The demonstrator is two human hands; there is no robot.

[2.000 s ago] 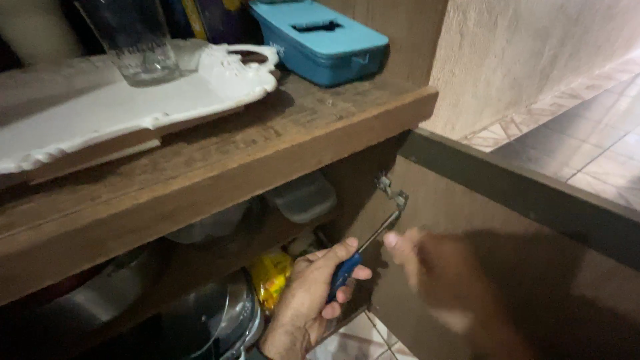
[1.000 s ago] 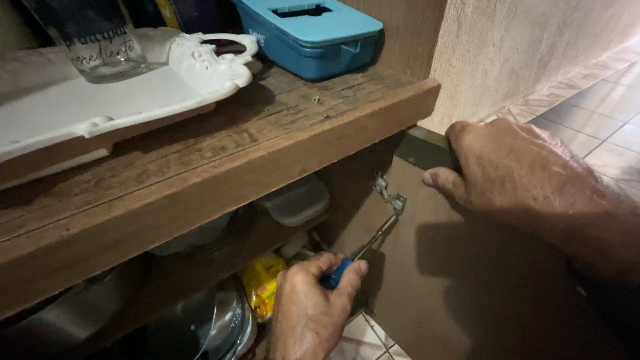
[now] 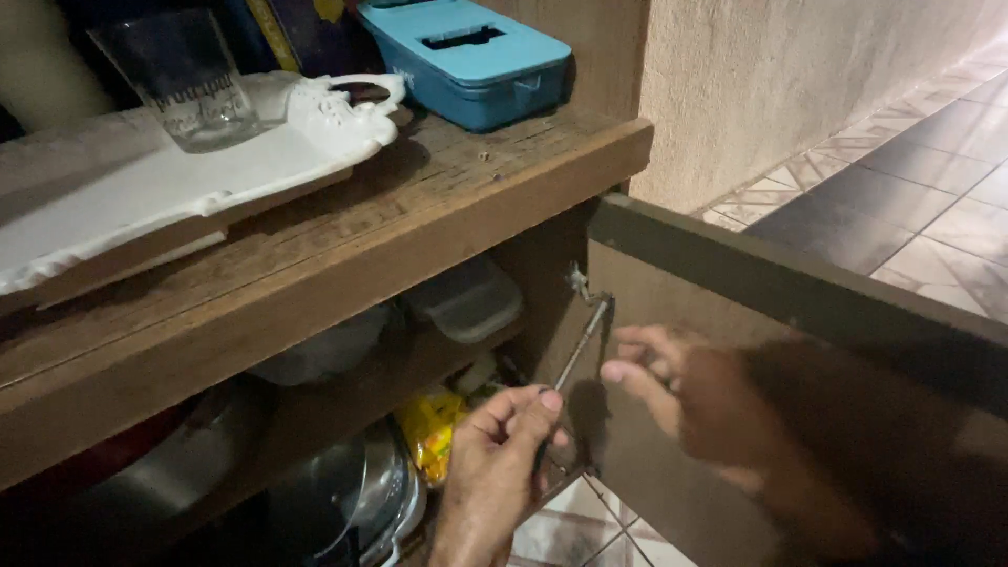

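Note:
My left hand (image 3: 504,457) grips a screwdriver (image 3: 581,346), its handle mostly covered by the fingers. The shaft slants up to the right, and its tip meets the metal hinge (image 3: 589,287) joining the cabinet side and the wooden cabinet door (image 3: 709,331). Whether the tip sits in a screw cannot be told. My right hand (image 3: 677,386) is in front of the door's inner face, just right of the shaft, with nothing in it and its fingers apart and partly curled.
Above, the wooden shelf (image 3: 394,228) carries a white tray (image 3: 315,150), a glass tumbler (image 3: 197,94) and a blue plastic box (image 3: 472,71). Inside the cabinet are a clear container (image 3: 472,299), a yellow packet (image 3: 431,429) and metal pots (image 3: 346,488). A rough wall (image 3: 748,87) stands at right.
My right hand has come down from the door's top edge to beside the screwdriver shaft. My left hand still holds the screwdriver at the hinge, with its blue handle now more hidden.

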